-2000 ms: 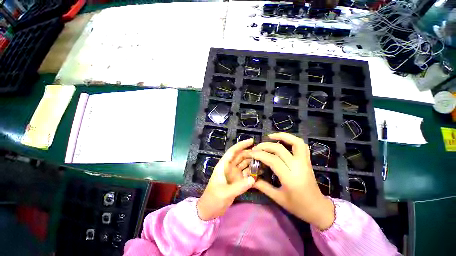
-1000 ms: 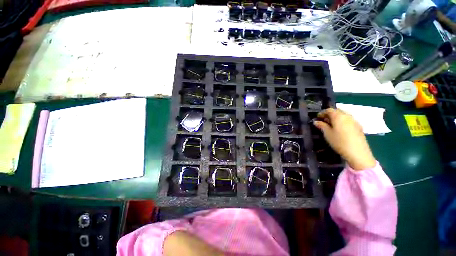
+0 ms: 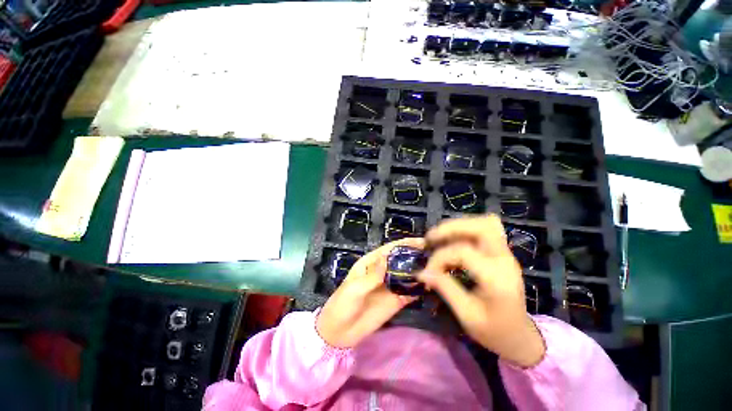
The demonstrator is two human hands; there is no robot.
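A watch head with a glossy dark face and a thin pale rim is in my left hand, between thumb and fingers, over the front of the foam tray. My right hand is at the unit's right edge, its fingers bent and slightly blurred; whether it grips the unit or only touches it I cannot tell. The black foam tray has rows of square pockets, most with dark units crossed by thin yellow lines. A silver-faced unit lies in the left column. My hands hide some front pockets.
A record sheet and yellow slip lie left. A pen lies on white paper at right. Cables and units in rows are at the back. A lower side tray is at bottom left, another foam tray upper left.
My right hand has come back from the tray's right column to my left hand. A unit now shows in my left hand, which was out of sight one second ago. The view has shifted.
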